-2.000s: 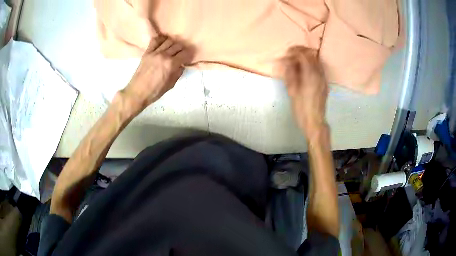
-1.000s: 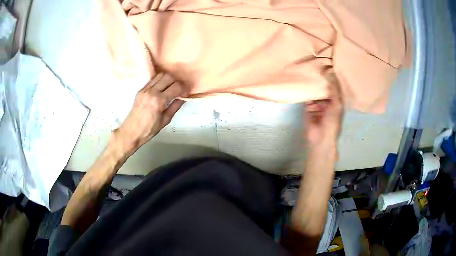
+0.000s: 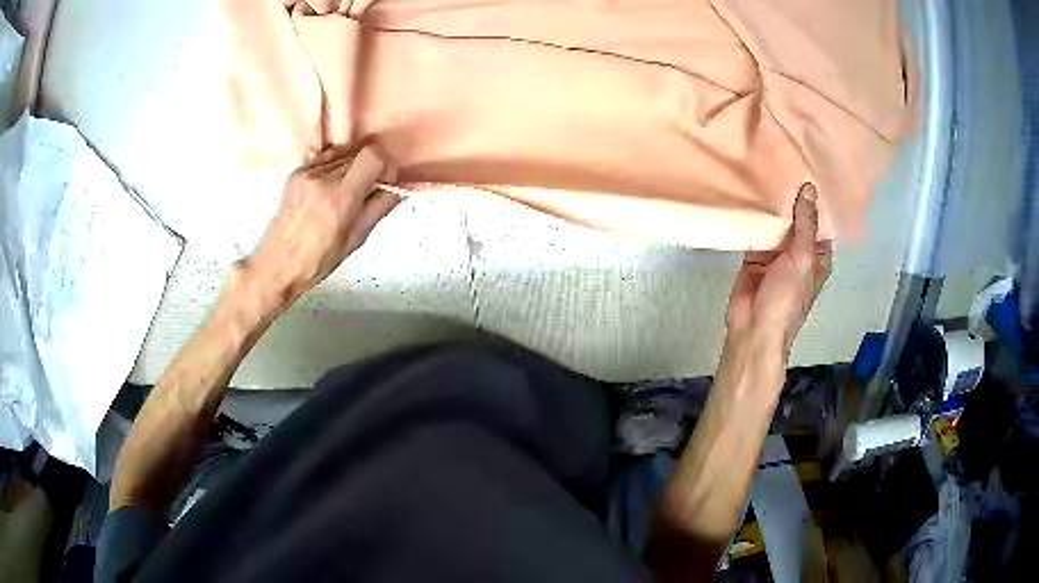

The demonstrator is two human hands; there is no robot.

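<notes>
Peach fabric (image 3: 570, 114) lies on the table across the upper part of the view, with several creases and folds. My left hand (image 3: 325, 216) grips its near edge at the left, knuckles up, with the fingertips partly hidden. My right hand (image 3: 786, 268) pinches the near edge at the right, with the thumb on top and the fingers beneath. The fabric edge (image 3: 638, 222) runs between both hands, lit pale toward the right and slightly raised. More peach cloth lies beyond my right hand.
A cream table (image 3: 592, 296) has a seam and dark specks. A crinkled white sheet (image 3: 86, 273) hangs over its left edge. At right runs a silver rail (image 3: 937, 148), with a white and blue cutter unit (image 3: 963, 353) at its near end. Clutter lies beneath the table.
My right hand has moved right along the near edge and now pinches it thumb up. My left hand has kept hold and shifted slightly left. The cloth between them looks more stretched out.
</notes>
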